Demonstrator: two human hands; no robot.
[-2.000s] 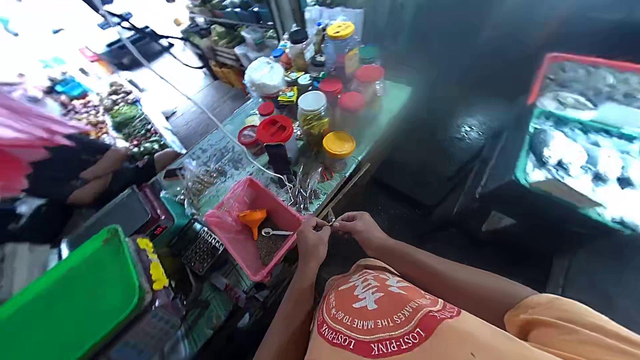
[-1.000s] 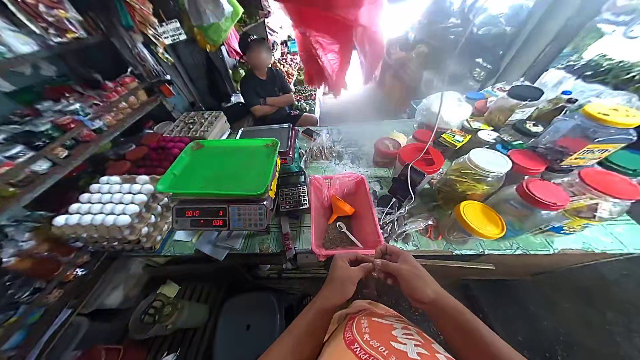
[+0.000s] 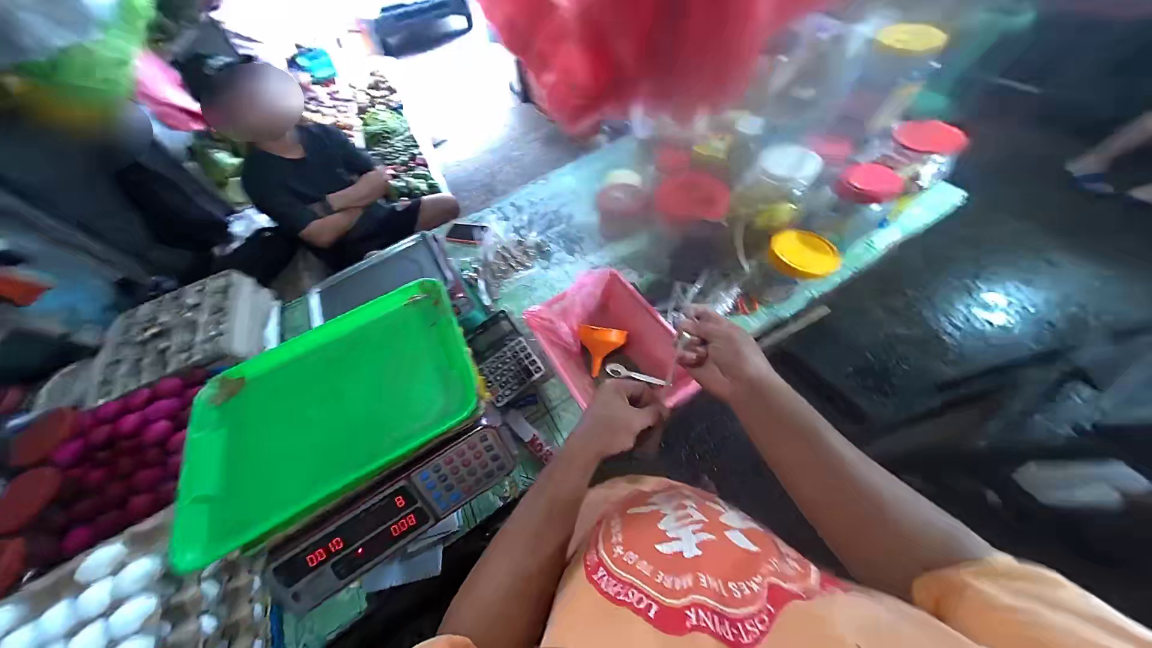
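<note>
A pink plastic basin point(image 3: 562, 337) sits on the green counter just beyond my hands, holding an orange funnel point(image 3: 601, 342) and a white spoon point(image 3: 635, 373). At the basin's near edge is my left hand point(image 3: 623, 416), its fingers bent together; something small and dark, perhaps a bag, shows under them, too blurred to name. Higher and to the right, my right hand point(image 3: 720, 351) is over the basin's right rim, fingers curled around what looks like a thin clear plastic strip or bag point(image 3: 675, 346). Its exact form cannot be told.
Left of the basin stand a calculator point(image 3: 511, 371) and a digital scale point(image 3: 391, 504) with a green tray point(image 3: 333, 414). Lidded jars point(image 3: 804, 255) crowd the counter's right part. Egg trays point(image 3: 108, 598) lie at far left. A person point(image 3: 315, 184) sits behind the counter; red plastic point(image 3: 648, 45) hangs above.
My hands, together at the basin's near edge a second ago, are now apart, the right one raised over its right rim. The view has swung left and then partly back.
</note>
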